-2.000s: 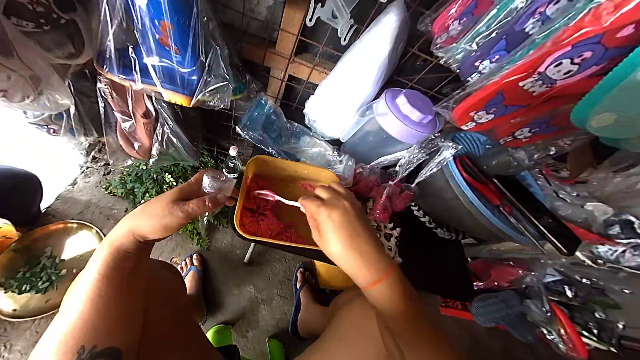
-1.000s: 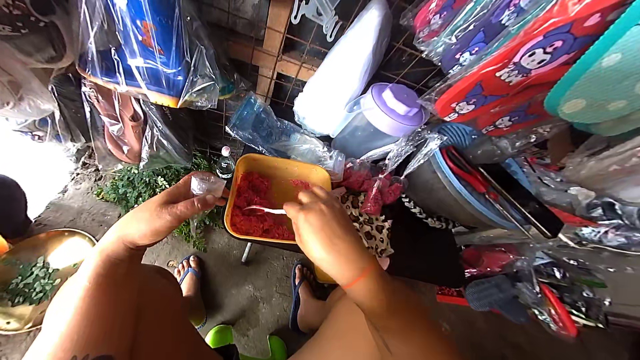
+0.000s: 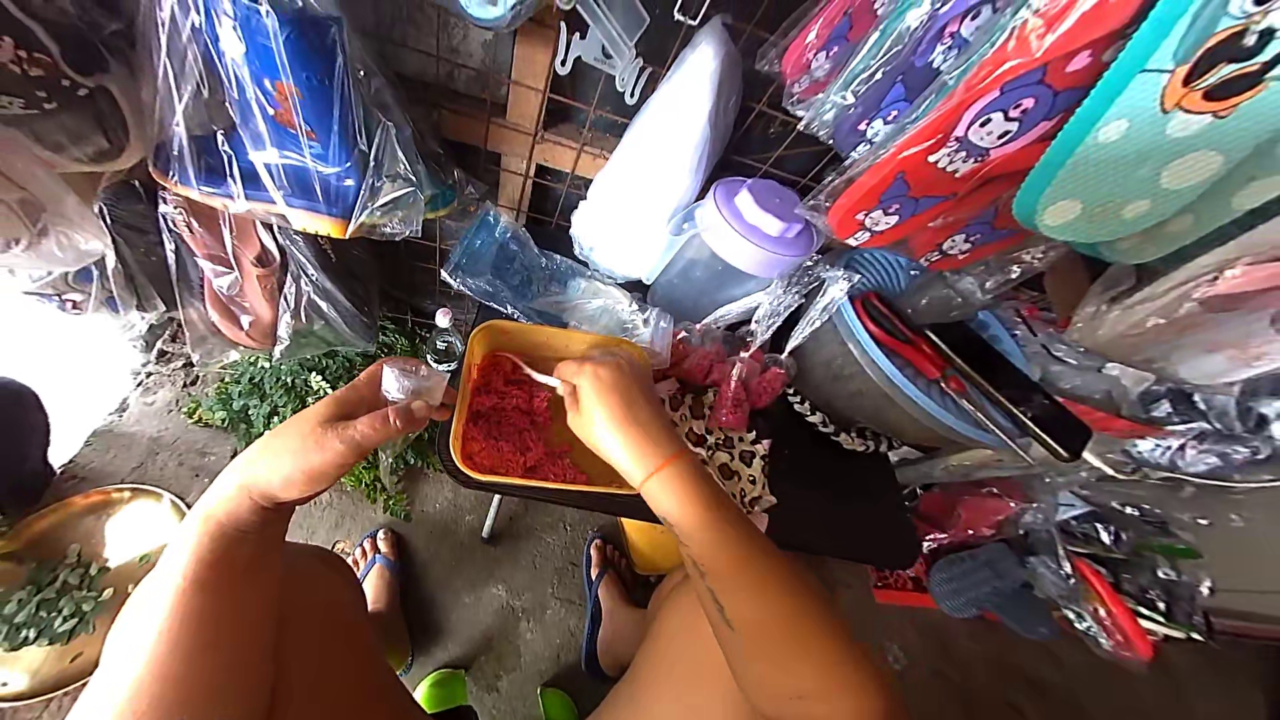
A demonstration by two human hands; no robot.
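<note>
A yellow plastic tub (image 3: pixel 625 345) on a small black table holds red shredded stuff (image 3: pixel 515 420). My right hand (image 3: pixel 610 400), over the tub's right part, grips a white plastic spoon (image 3: pixel 540 375) whose bowl end reaches into the red stuff. Left of the tub, my left hand (image 3: pixel 345 425) holds a small clear plastic bag (image 3: pixel 412 383) between thumb and fingers. A small clear bottle (image 3: pixel 444 340) stands just behind that bag. Filled bags of red stuff (image 3: pixel 735 385) lie right of the tub, beside a leopard-print cloth (image 3: pixel 725 445).
Behind the tub lie clear plastic bags (image 3: pixel 560 290) and a pitcher with a purple lid (image 3: pixel 760 225). A phone (image 3: pixel 1010 390) and red-handled scissors (image 3: pixel 900 335) rest on a bucket at right. Leafy stems (image 3: pixel 280 390) and a metal tray (image 3: pixel 140 500) are at left. Wrapped slippers hang above.
My right hand has moved the spoon about within the tub, and its end is now toward the tub's back left. The red stuff looks looser and more spread than two seconds ago. My left hand stays beside the tub.
</note>
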